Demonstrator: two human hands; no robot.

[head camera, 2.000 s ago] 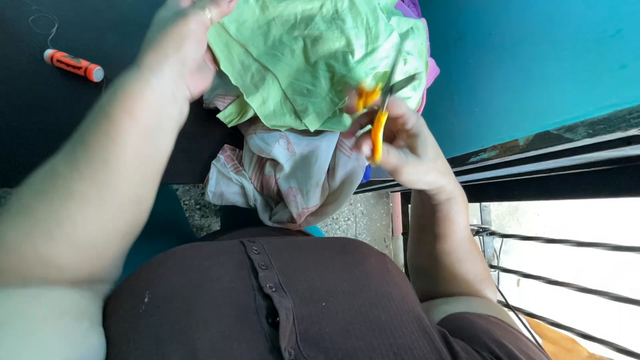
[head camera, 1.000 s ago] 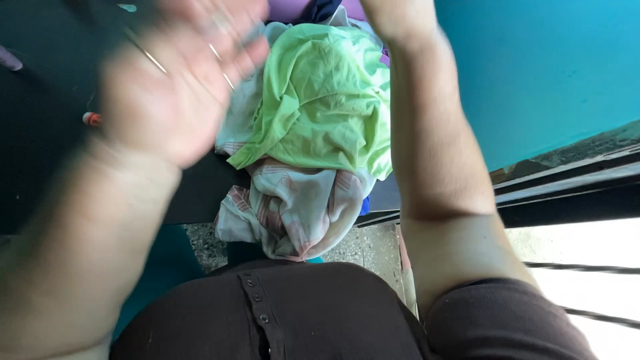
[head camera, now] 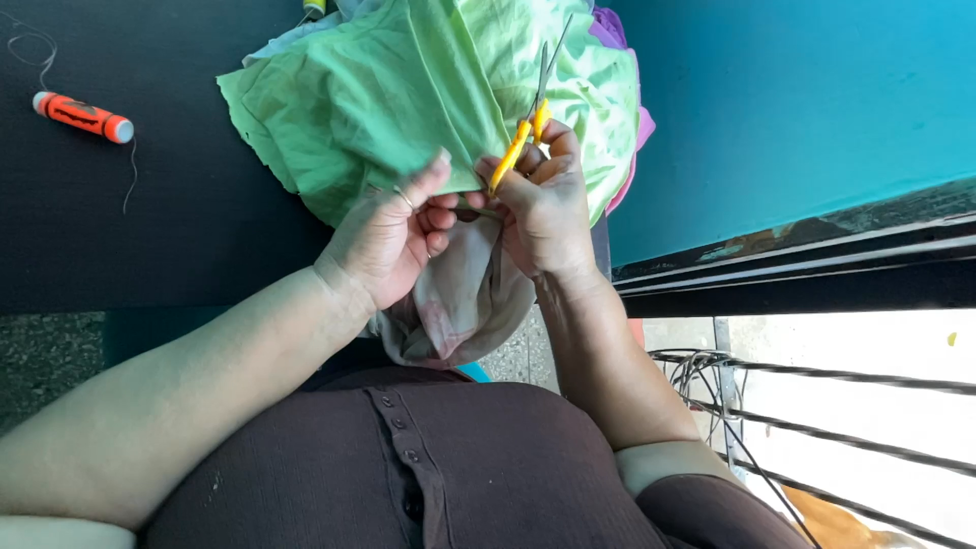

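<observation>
Light green cloth (head camera: 366, 114) is spread over a pile at the table's edge. My left hand (head camera: 393, 236) is at its lower edge, thumb raised and fingers curled; whether it pinches the cloth is hard to tell. My right hand (head camera: 545, 198) has the yellow handles of small scissors (head camera: 521, 145) around its fingers, blades parted and pointing up and away, while its thumb and fingertip also pinch the cloth's edge. Below both hands hangs a whitish cloth with pink marks (head camera: 457, 297). An orange thread spool (head camera: 82, 117) with loose thread lies on the left.
The dark table (head camera: 152, 252) runs along the left and a teal wall (head camera: 785, 114) stands at the right. A yellow-green spool (head camera: 314, 8) is at the top edge. Tangled wires (head camera: 698, 374) and twisted metal bars (head camera: 854, 438) are at the lower right. Purple cloth (head camera: 608, 29) shows behind the green.
Both hands, apart in the earlier frames, have come together at the green cloth's lower edge. The green cloth now spreads further left. The scissors were in my right hand two seconds ago too.
</observation>
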